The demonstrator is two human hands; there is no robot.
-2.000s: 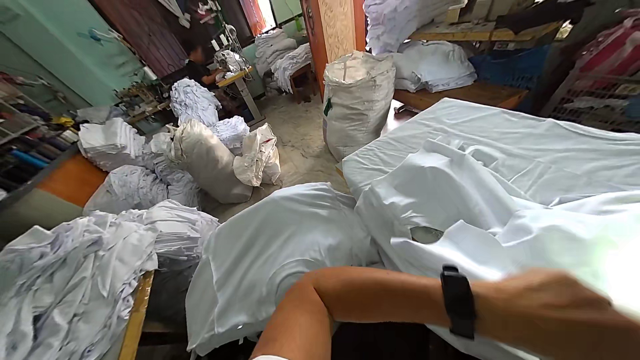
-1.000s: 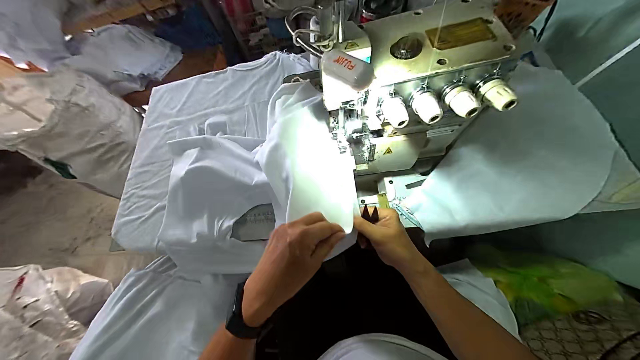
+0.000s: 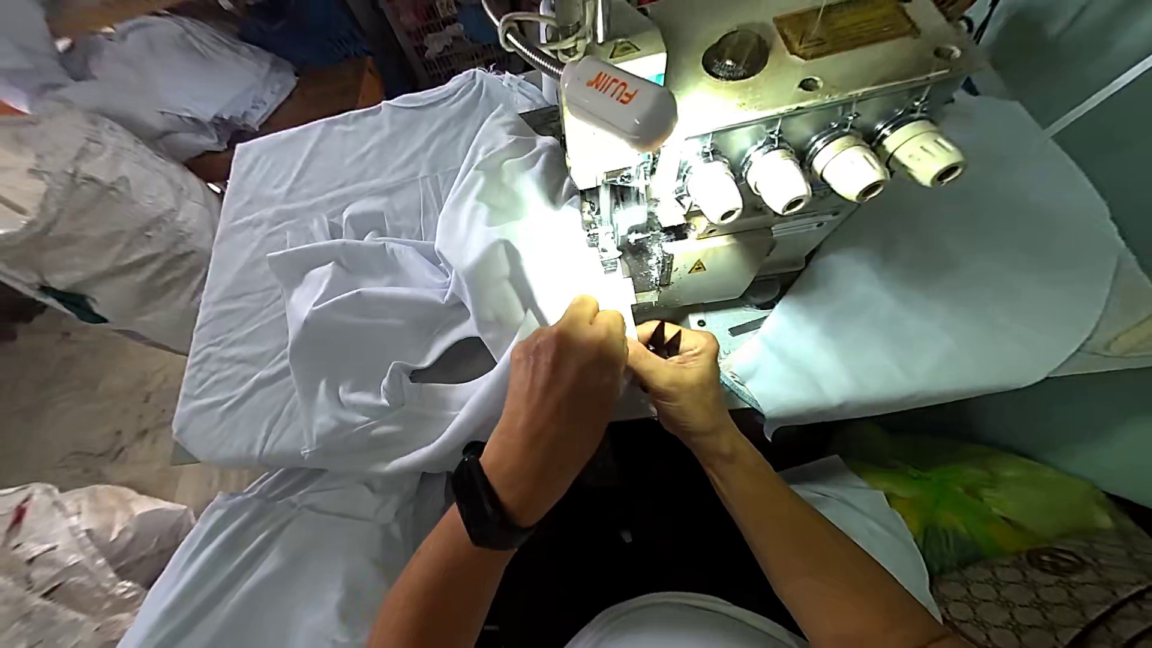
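My left hand [image 3: 567, 387], with a dark band at its wrist, is closed on the edge of a white fabric garment [image 3: 369, 333] in front of an overlock sewing machine [image 3: 729, 243]. Against it on the right, my right hand [image 3: 679, 378] pinches the same fabric edge and also holds small thread snips [image 3: 664, 339], their dark points sticking up between thumb and fingers. The garment spreads leftward over the table, with an opening in it. A white lamp [image 3: 619, 102] lights the needle area just beyond my hands.
More white cloth [image 3: 945, 270] lies right of the machine, and white fabric [image 3: 279, 567] hangs at the near left. Stuffed white sacks [image 3: 108, 216] stand on the floor at left. A green-yellow plastic bag [image 3: 990, 486] sits at lower right.
The view has swung from the room to the machine. Two seconds ago my left arm reached across the cloth; since one second ago both hands have stayed together at the fabric edge.
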